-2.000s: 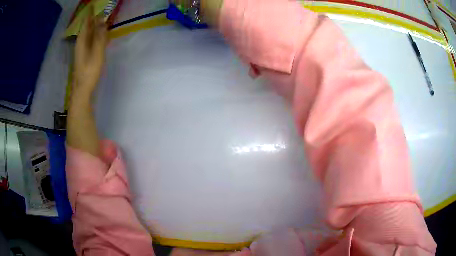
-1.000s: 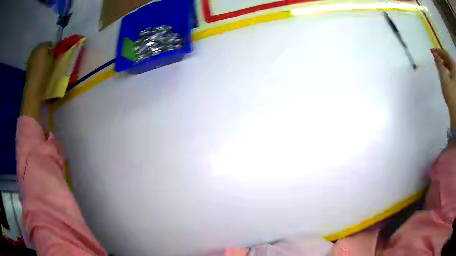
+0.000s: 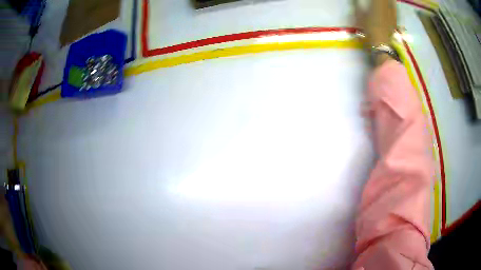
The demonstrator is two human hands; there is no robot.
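My right arm in a pink sleeve reaches up the right side. My right hand is blurred and cut off by the top edge, its fingers hidden. My left hand is only a blurred strip of skin at the lower left edge, beside a blue object; its fingers cannot be made out. The blue parts bin holds shiny metal parts and a green piece at the upper left. The pen cannot be seen.
A red bin with a yellowish piece stands left of the parts bin. Brown cardboard lies behind. Stacked grey-white trays stand at the upper right. Yellow tape and red tape cross the white tabletop.
The view has swung right, so the bins sit further left. My right hand has moved up to the tabletop's far edge. My left hand has left the red bin and dropped to the lower left.
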